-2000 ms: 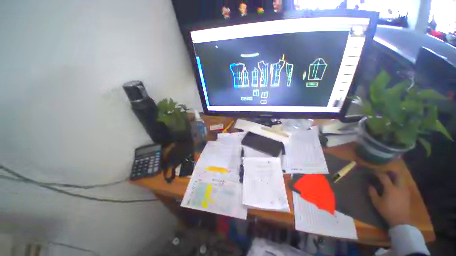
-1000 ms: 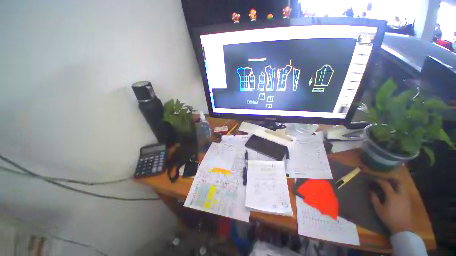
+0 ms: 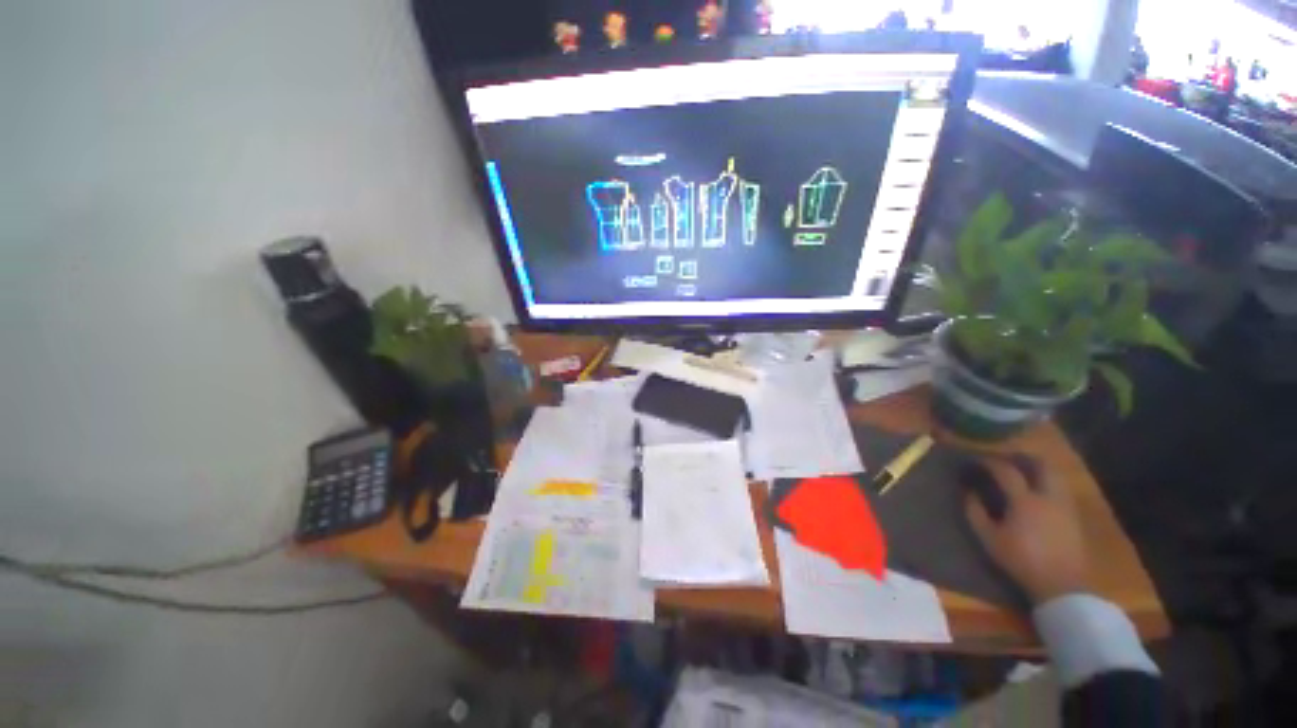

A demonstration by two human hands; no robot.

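Note:
My right hand [image 3: 1036,535] rests on a small dark computer mouse [image 3: 984,492] at the right side of the dark grey mat [image 3: 925,529]. The monitor [image 3: 697,192] stands at the back of the desk. Its screen shows several coloured pattern outlines in a row on black, with one wider outline at the right. A slim pale yellow tool [image 3: 905,464] lies on the mat. A red-orange piece [image 3: 835,523] lies at the mat's left edge, partly over a white sheet. My left hand is not in view.
A highlighted sheet [image 3: 562,519], handwritten notes [image 3: 700,512], a pen [image 3: 637,472] and a smartphone [image 3: 691,405] lie mid-desk. A calculator [image 3: 346,484], dark bottle [image 3: 334,320] and small plant [image 3: 420,334] are left. A potted plant [image 3: 996,384] stands behind my right hand.
The whole view has shifted so the desk sits further left. The white panel at the screen's left, shown a second ago, is gone. My right hand stays on the mouse.

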